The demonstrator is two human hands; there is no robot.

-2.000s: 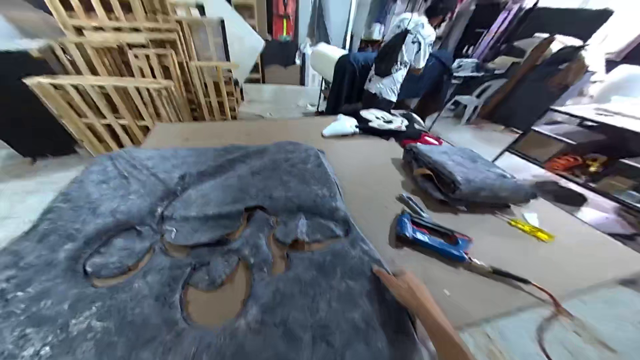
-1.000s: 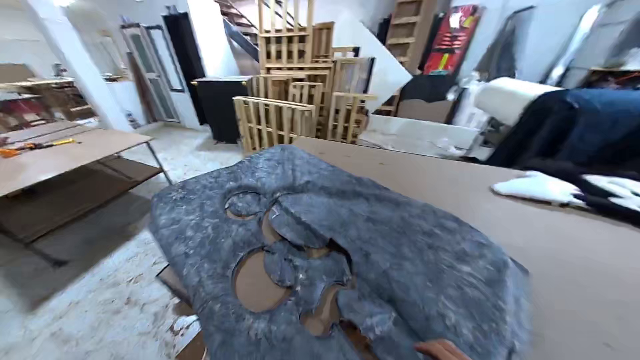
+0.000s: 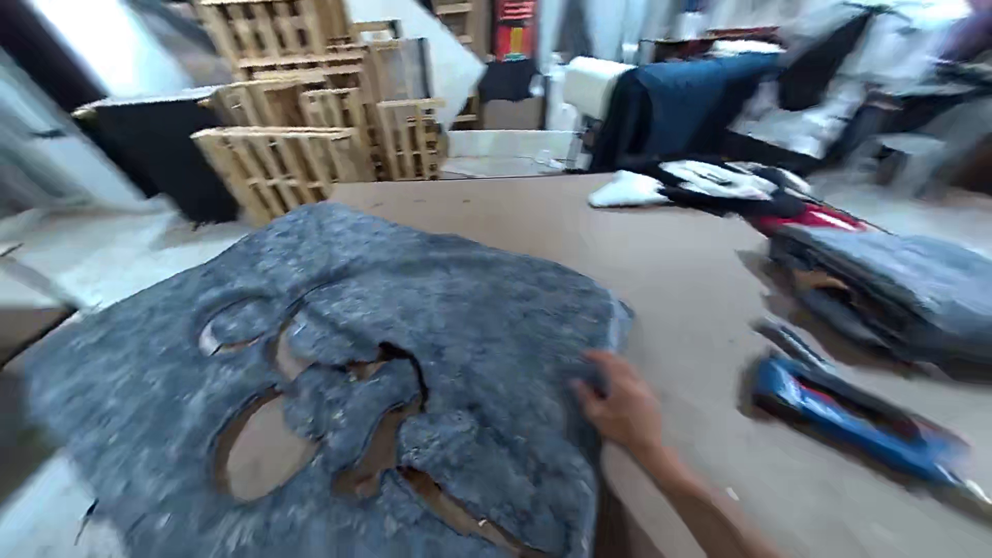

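A large grey mottled fabric piece point(image 3: 496, 310) with several cut-out holes lies over the board-topped table and past its left edge. My right hand point(image 3: 624, 399) is at the right edge of this fabric, thumb and fingers on it; motion blur hides whether they pinch it. My left hand is out of the picture. Right of my right hand, a blue pneumatic staple gun point(image 3: 852, 422) lies on the table, with a dark slim tool point(image 3: 794, 341) beside it. A folded stack of similar grey fabric point(image 3: 899, 287) rests behind the staple gun.
White and black fabric pieces point(image 3: 721, 182) lie at the table's point(image 3: 535, 209) far right. Wooden slatted frames point(image 3: 287, 167) and a black panel point(image 3: 167, 155) stand beyond the far left side. Dark blue fabric point(image 3: 682, 108) hangs behind the table beside a white roll point(image 3: 593, 85).
The view has swung left and back right. The fabric's left part now hangs past the table edge, and its outline has shifted on the table.
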